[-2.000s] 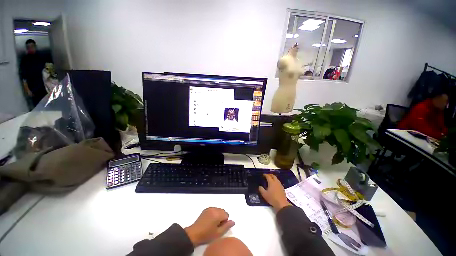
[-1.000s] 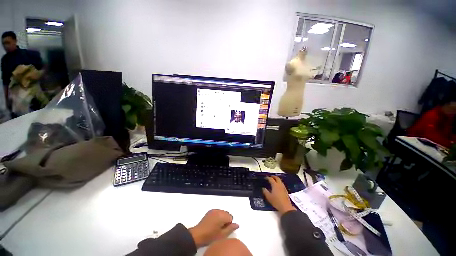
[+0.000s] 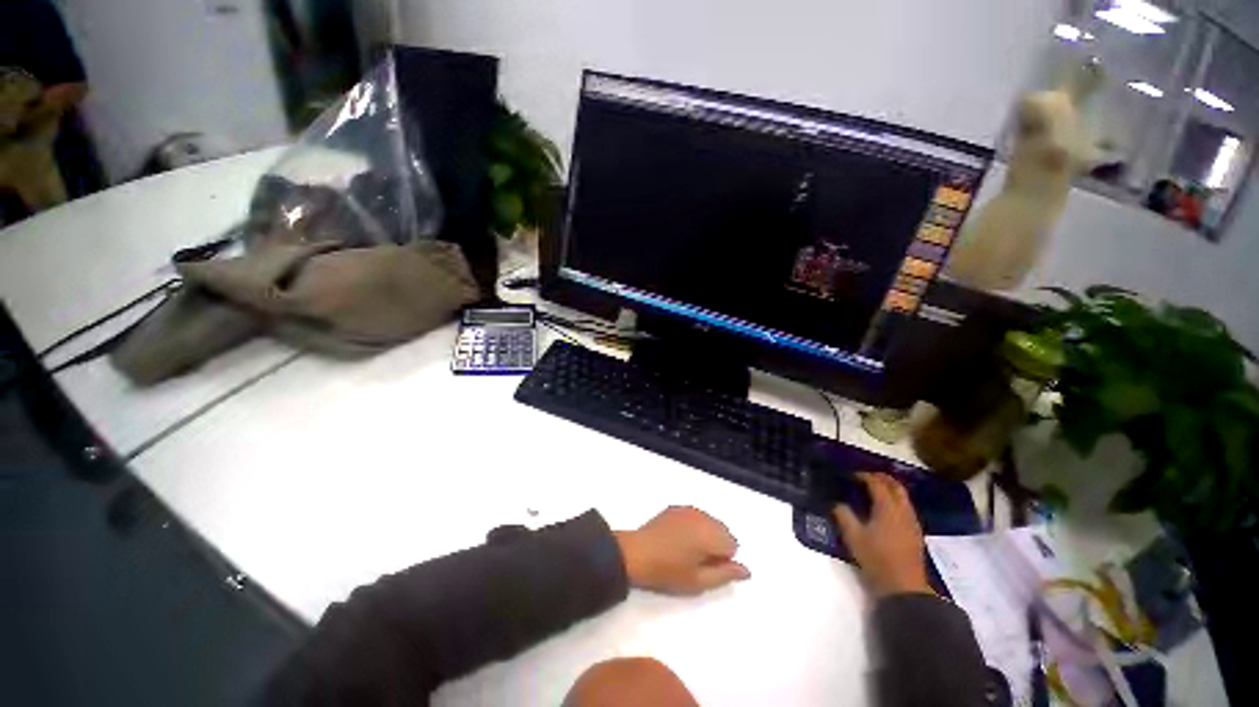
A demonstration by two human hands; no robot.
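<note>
My right hand (image 3: 886, 532) rests on the dark mouse, which it mostly covers, on the dark mouse pad (image 3: 817, 530). My left hand (image 3: 679, 550) lies loosely curled on the white desk in front of the keyboard (image 3: 670, 419), with nothing seen in it. The monitor (image 3: 753, 228) stands behind the keyboard and shows a black screen with a small cluster of reddish outlines at lower right and orange icons down the right side.
A calculator (image 3: 494, 340) lies left of the keyboard. An olive-brown cloth (image 3: 352, 294) and a clear plastic bag (image 3: 362, 173) are at left. Papers (image 3: 987, 587), a blurred tape measure (image 3: 1105, 615), a green-lidded bottle (image 3: 973, 414) and a plant (image 3: 1153, 401) are at right. A person (image 3: 42, 104) holding tan cloth stands far left.
The view has turned left and tilted. The white window on the screen is gone. The person at left has come from the doorway towards the desk. My right hand stays on the mouse.
</note>
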